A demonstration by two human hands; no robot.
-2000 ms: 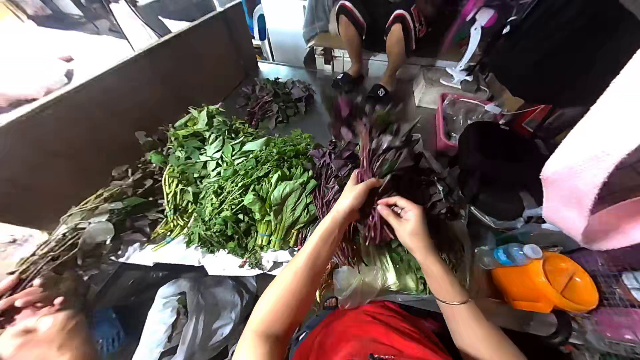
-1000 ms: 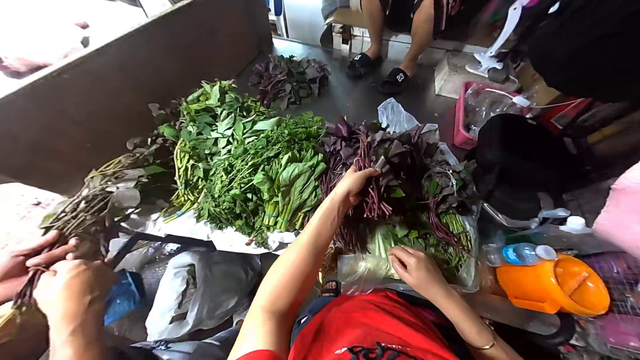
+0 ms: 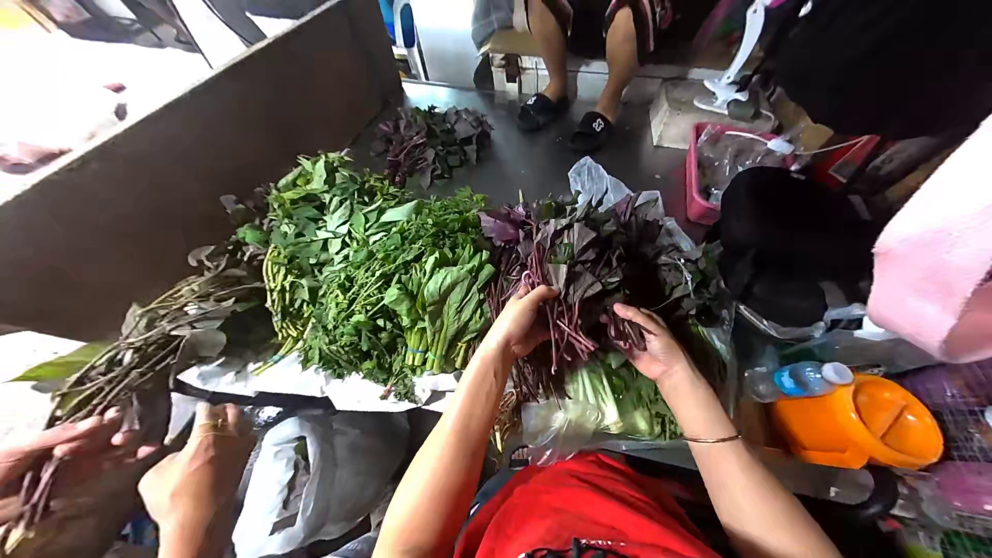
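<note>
In the head view, my left hand (image 3: pixel 525 322) grips the lower stems of a bunch of purple leafy greens (image 3: pixel 577 267), its leaves pointing away from me. To the right, my right hand (image 3: pixel 649 341) has its fingers curled around some dark purple stems (image 3: pixel 624 333). Under and between the hands lie pale-stemmed greens (image 3: pixel 597 395) in a clear plastic bag. Bundled green vegetables (image 3: pixel 438 310), some tied at the stems, are piled left of my left hand. Another purple bunch (image 3: pixel 434 143) rests farther back on the dark tabletop.
At lower left, another person's hands (image 3: pixel 194 465) are by long-stemmed greens (image 3: pixel 178 310). A metal panel (image 3: pixel 232 132) borders the left side. On the right are a pink basket (image 3: pixel 697 182), a black bag (image 3: pixel 790 232), a plastic bottle (image 3: pixel 806 380) and an orange container (image 3: pixel 860 434). Sandaled feet (image 3: pixel 593 130) stand behind.
My right hand has moved up from the pale greens near my body to the purple stems. My left hand still holds the purple bunch, now lower. The other person's hands have moved apart.
</note>
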